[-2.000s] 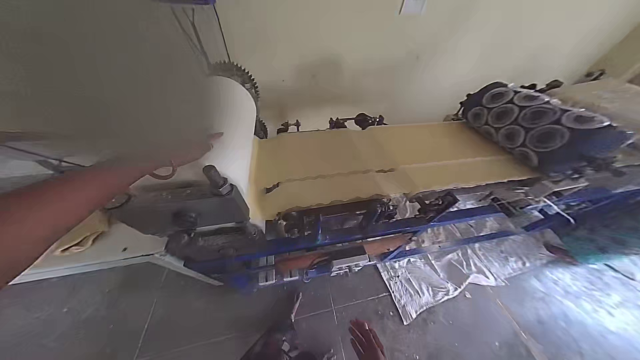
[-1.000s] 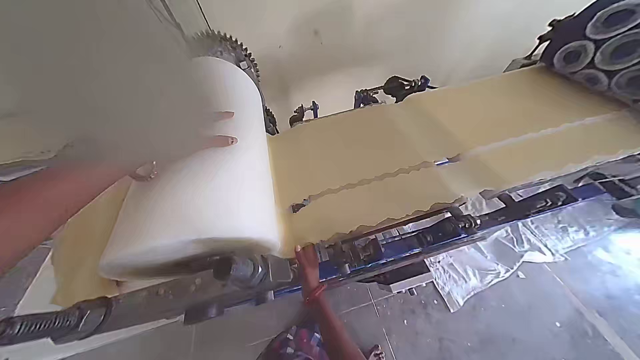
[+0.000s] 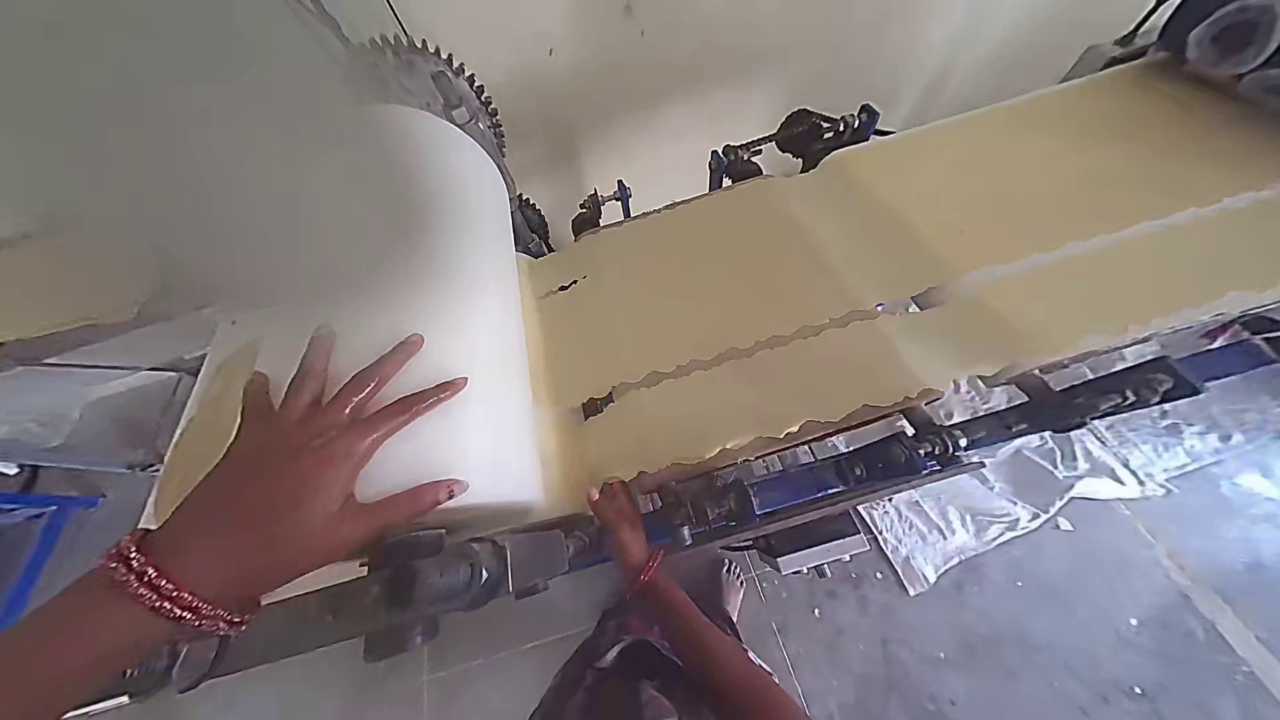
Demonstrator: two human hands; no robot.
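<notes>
My left hand (image 3: 300,455), palm down with fingers spread, lies on the near part of a large white roller (image 3: 455,300); it holds nothing. A wide yellowish sheet (image 3: 720,270) runs from the roller to the upper right. It has wavy edges and a long ragged slit, with a small dark tear near the roller. My right hand (image 3: 618,515), fingers curled, touches the sheet's near edge just right of the roller; whether it pinches the sheet is hard to tell. A blurred patch hides the roller's upper left.
A toothed gear (image 3: 440,90) stands behind the roller. Along the near side runs a blue and dark metal machine frame (image 3: 800,485) with bolts and a shaft end. Clear plastic sheeting (image 3: 960,520) lies on the tiled floor. Dark rolls (image 3: 1235,45) stand at the upper right.
My left hand has come down the roller toward its near end. My right hand, open above the floor two seconds ago, is now at the sheet's edge. The view has moved closer to the roller.
</notes>
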